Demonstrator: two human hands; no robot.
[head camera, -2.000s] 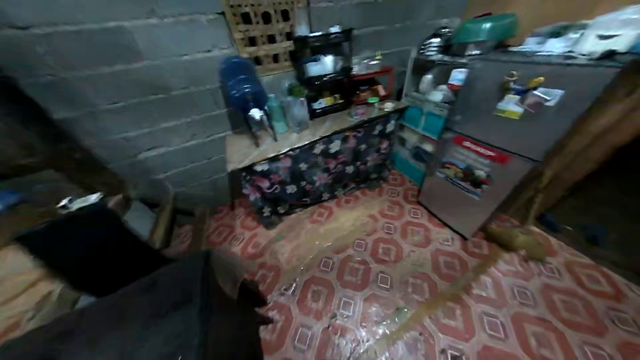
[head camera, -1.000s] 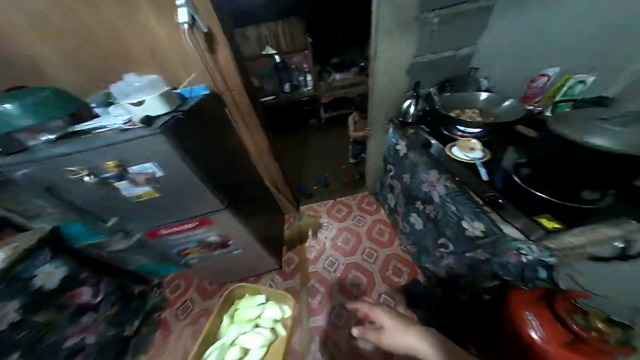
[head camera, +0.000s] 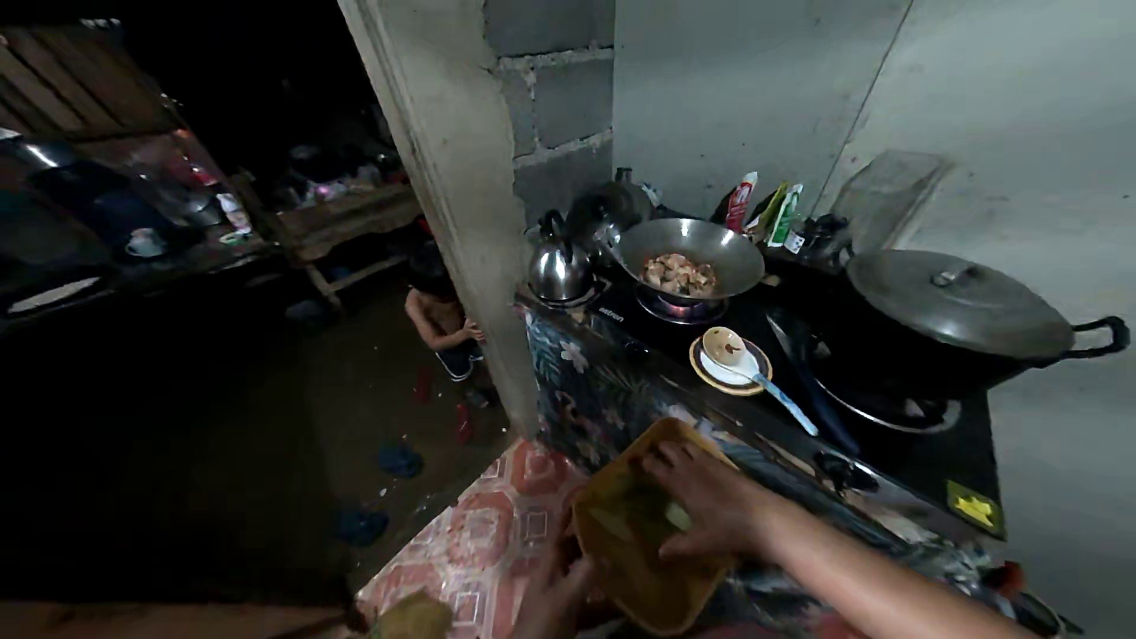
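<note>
A yellow plastic container (head camera: 621, 532) is tilted in front of the stove counter. My left hand (head camera: 568, 577) grips its lower left side. My right hand (head camera: 710, 501) reaches into it, fingers spread over a few pale green slices (head camera: 678, 516); whether it holds any is hidden. Beyond the container, a steel wok (head camera: 737, 257) with pieces of meat (head camera: 679, 275) sits on a lit gas burner (head camera: 682, 311). A ladle with a blue handle (head camera: 785, 404) rests on a small plate (head camera: 732, 382) at the stove's front.
A steel kettle (head camera: 561, 271) stands left of the wok, a large lidded pot (head camera: 967, 311) on the right. Upright packets (head camera: 784, 216) lean behind. A person (head camera: 439, 315) is by the doorway post (head camera: 453, 177). Slippers (head camera: 399, 460) lie on the dark floor beyond the tiles.
The view has swung right to the stove. The container, full of pale green slices one second ago, now shows only a few. My right hand, outside it then, is now inside it.
</note>
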